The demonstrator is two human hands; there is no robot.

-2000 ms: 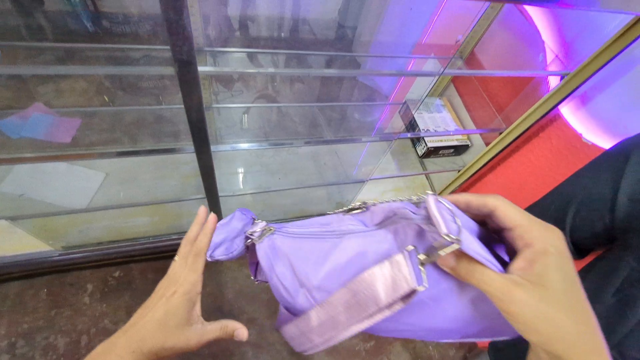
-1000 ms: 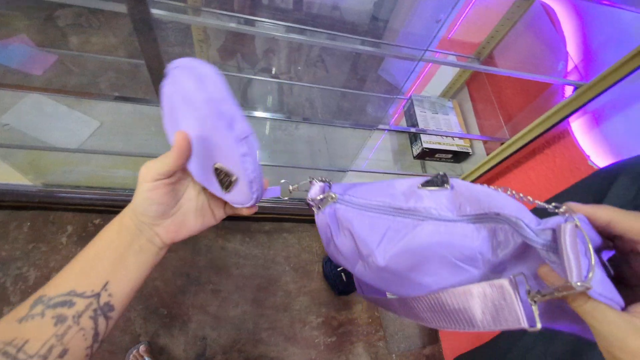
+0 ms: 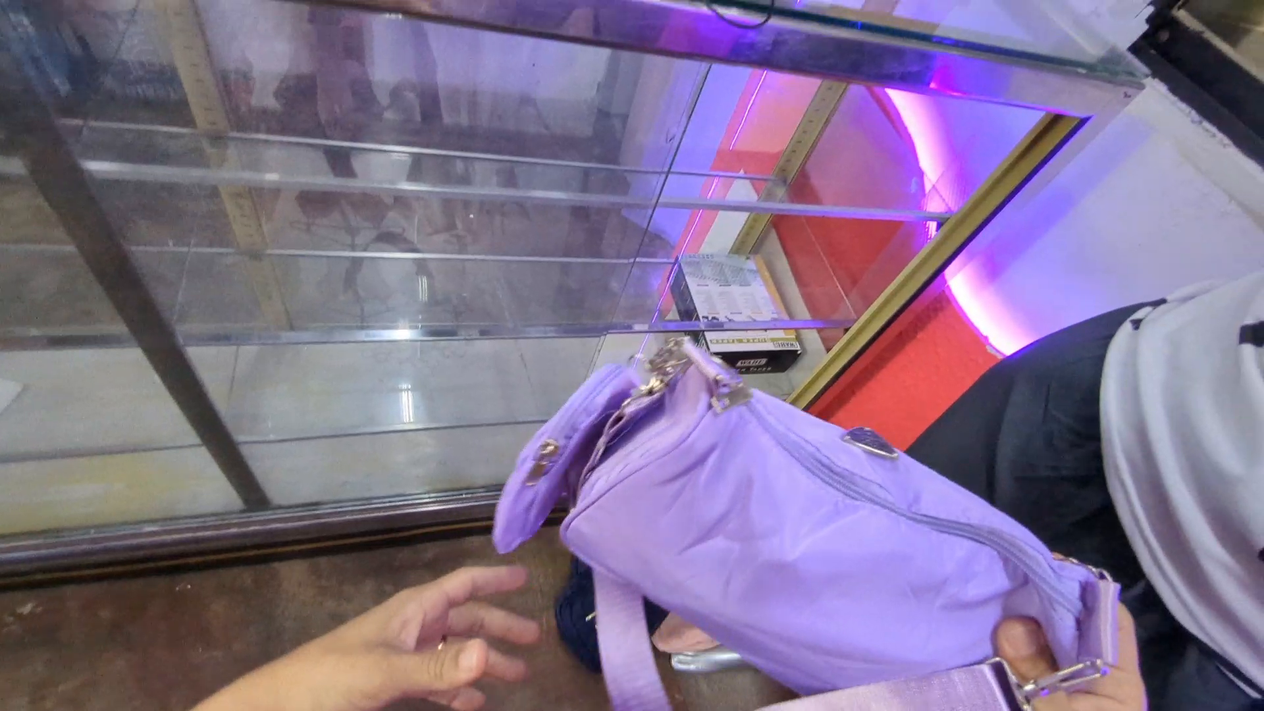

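Observation:
A lilac nylon shoulder bag [image 3: 790, 533] with a long zipper, a triangular metal badge and a wide strap [image 3: 627, 632] fills the lower right. My right hand [image 3: 1076, 647] grips its right end near the strap's metal clasp, its fingers partly hidden by the bag. At the bag's left end hangs a small matching pouch [image 3: 558, 454] with a zipper pull, beside a bunched metal chain [image 3: 667, 365]. Left of the bag, my left hand [image 3: 444, 637] is apart from it with fingers spread, holding nothing; a ring shows on one finger.
A glass display case [image 3: 395, 296] with metal-edged shelves stands in front. Inside, at the right, is a printed box [image 3: 736, 311]. A curved purple light [image 3: 948, 227] glows behind it. Dark and light clothing [image 3: 1185, 425] is at the right edge. Brown floor [image 3: 197, 632] lies below.
My left hand has let go of the small pouch, which now hangs against the bag's left end. The main bag is tilted, with its left end higher.

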